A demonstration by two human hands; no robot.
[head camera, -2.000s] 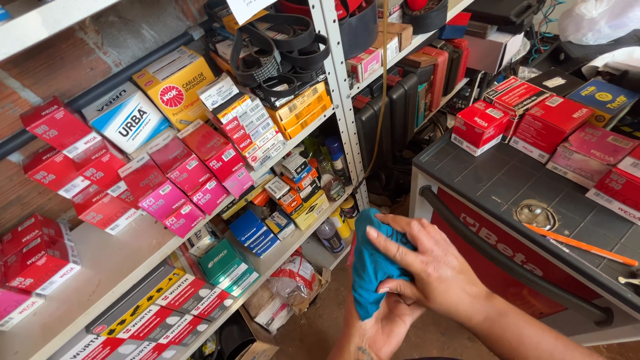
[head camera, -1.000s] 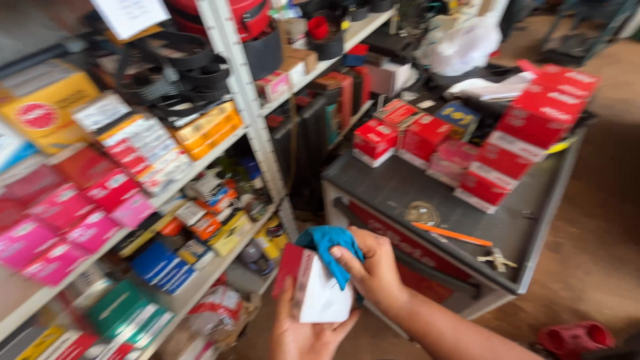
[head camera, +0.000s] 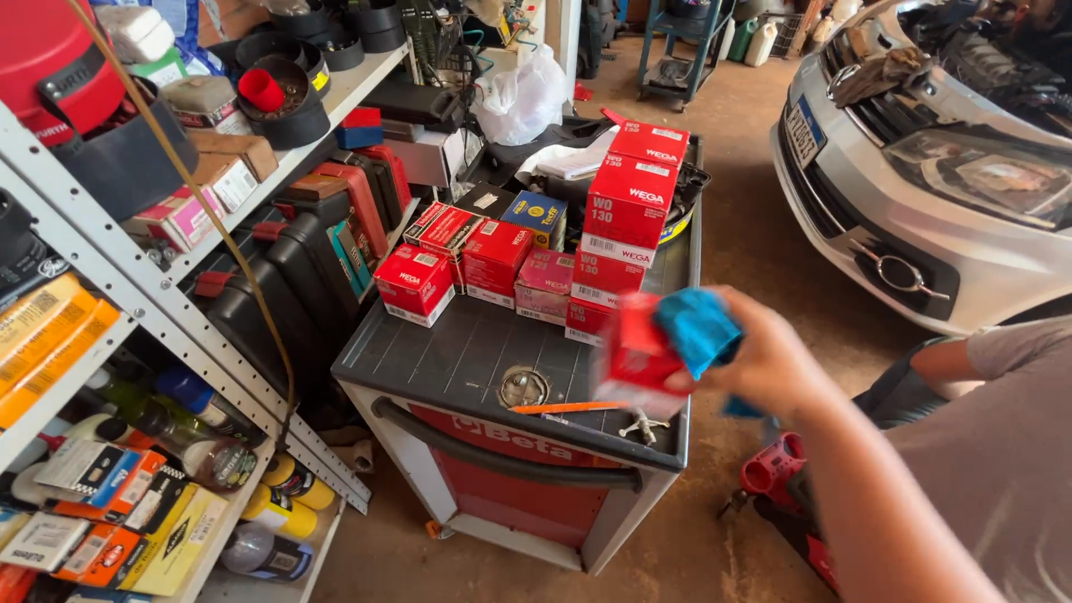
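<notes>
My right hand [head camera: 758, 356] reaches in from the lower right and grips a red and white Wega filter box [head camera: 638, 347], blurred by motion, together with a blue cloth [head camera: 697, 327]. The box is over the right front part of the Beta tool cart's top [head camera: 419, 364]. Behind it, more red Wega boxes [head camera: 632, 197] are stacked on the cart. A red box [head camera: 414, 283], a blue box [head camera: 536, 219] and a pink-red box [head camera: 545, 283] stand to their left. An orange pencil-like stick [head camera: 569, 408] lies near the front edge. My left hand is outside the frame.
A metal shelf upright [head camera: 180, 314] with boxes and bottles is at left. A white plastic bag [head camera: 523, 96] is behind the cart. At right are a silver car's front bumper [head camera: 804, 184], a red wheeled item [head camera: 772, 465] on the floor, and a person's grey shirt [head camera: 992, 452].
The view has swung right, from the shelves to the cart and car. My right hand now holds the box with the cloth over the cart; my left hand, on the box one second ago, has left the view.
</notes>
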